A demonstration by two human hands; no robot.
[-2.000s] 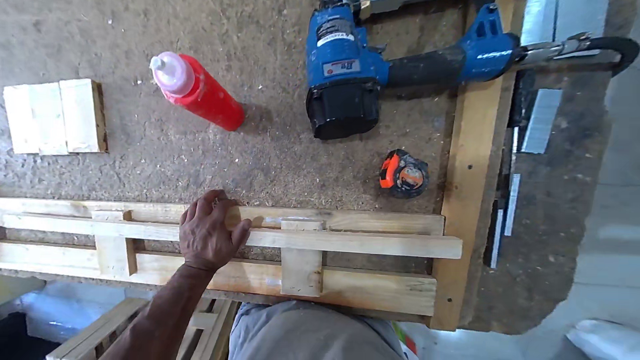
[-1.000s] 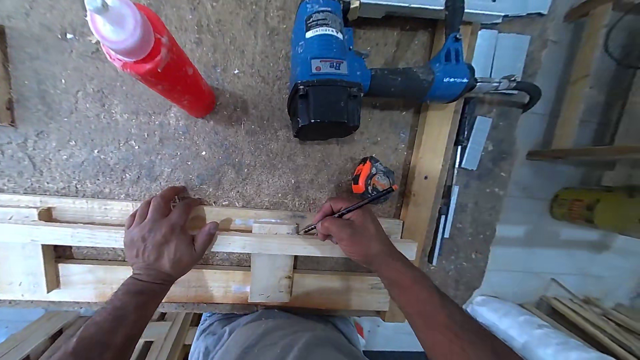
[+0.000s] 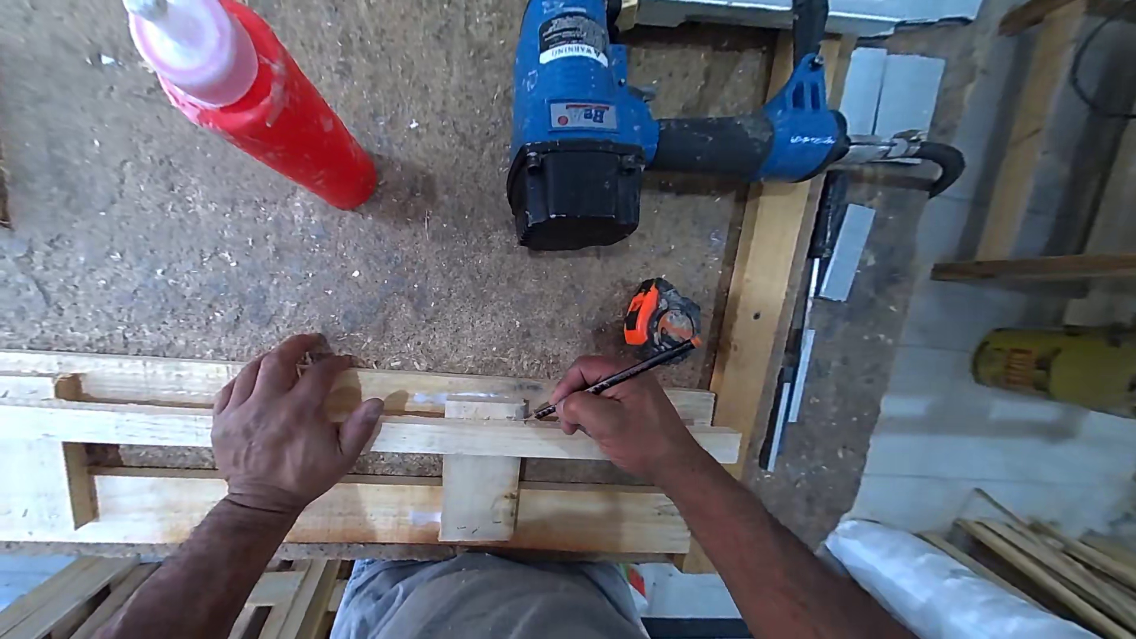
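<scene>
My left hand [image 3: 288, 422] rests with spread fingers over a narrow wooden strip [image 3: 408, 437], which lies lengthwise across a wooden slat frame [image 3: 603, 519]. In my right hand [image 3: 626, 413] is a dark pencil [image 3: 630, 370], its tip at the strip's far edge, by the right end of a short wooden crosspiece [image 3: 479, 501]. Just beyond that hand lies an orange and black tape measure [image 3: 661, 317]. A blue and black pneumatic nailer [image 3: 577, 133] lies on the workbench [image 3: 444, 266], farther away. A red squeeze bottle [image 3: 284, 124] is at the upper left.
A wooden batten [image 3: 768, 266] runs along the bench's right side, with strips of collated fasteners [image 3: 848, 253] beyond it. The nailer's air hose [image 3: 948, 169] curves at the right. Off the bench are a yellow machine or tank [image 3: 1056, 368], a white wrapped bundle [image 3: 932, 577] and scrap wood [image 3: 1038, 568].
Two seconds ago only my left hand was in view, on the strip. My right hand has since come in with the pencil, and its tip stays near the crosspiece. The view has shifted.
</scene>
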